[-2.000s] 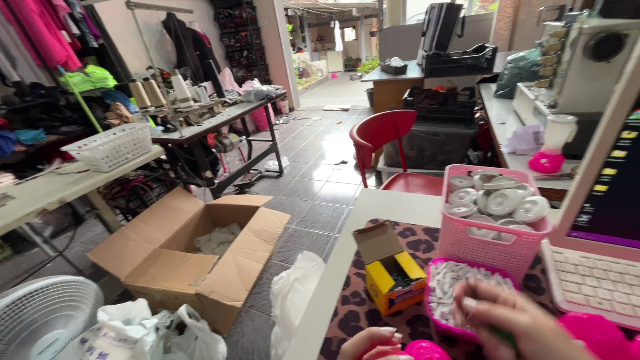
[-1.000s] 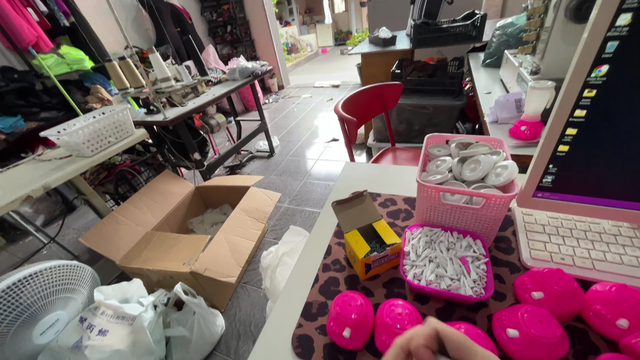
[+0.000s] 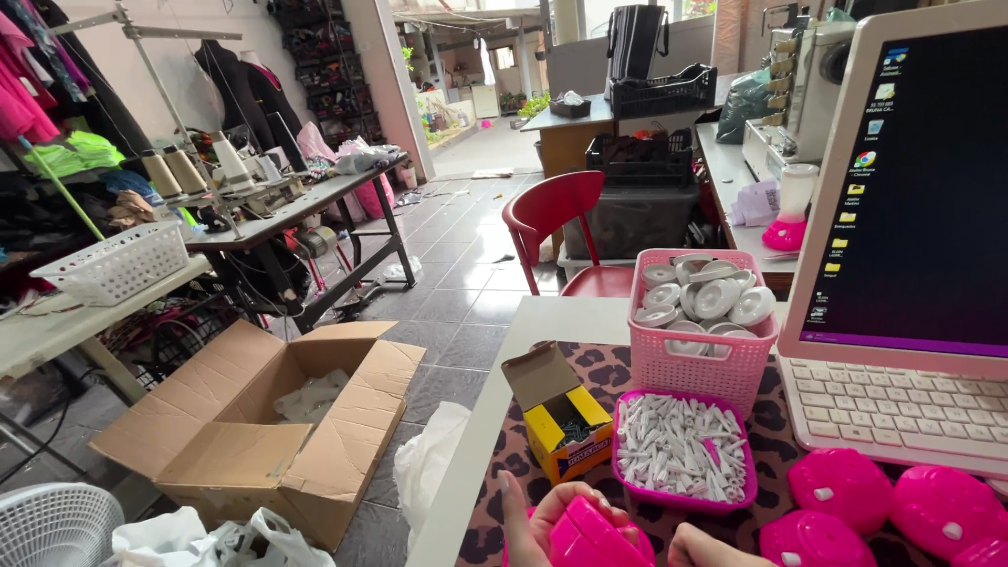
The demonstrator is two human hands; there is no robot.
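Note:
A bright pink plastic shell [image 3: 592, 535] is in my left hand [image 3: 543, 516] at the bottom edge, with the thumb raised at its left. Beside it on the right, my right hand [image 3: 705, 547] has its fingers curled; whether it holds anything is hidden by the frame edge. Small white plastic pointed pieces fill a pink tray [image 3: 752, 482] just beyond the hands. Left of the tray, a yellow cardboard box [image 3: 571, 441] with a raised flap holds dark screws. White round plastic parts [image 3: 717, 299] fill a pink perforated basket [image 3: 697, 378]. More pink plastic shells [image 3: 841, 490] lie at the right.
A white keyboard [image 3: 906, 405] and a monitor [image 3: 917, 197] stand at the right on the table. Beyond the table is a red chair [image 3: 555, 209]. An open cardboard box [image 3: 228, 465] and a white plastic bag [image 3: 429, 457] are on the left. Sewing machines stand farther back.
My left hand, out of clear view a second ago, now shows with a pink shell in it. My right hand has moved away from the tray, where it was two seconds ago.

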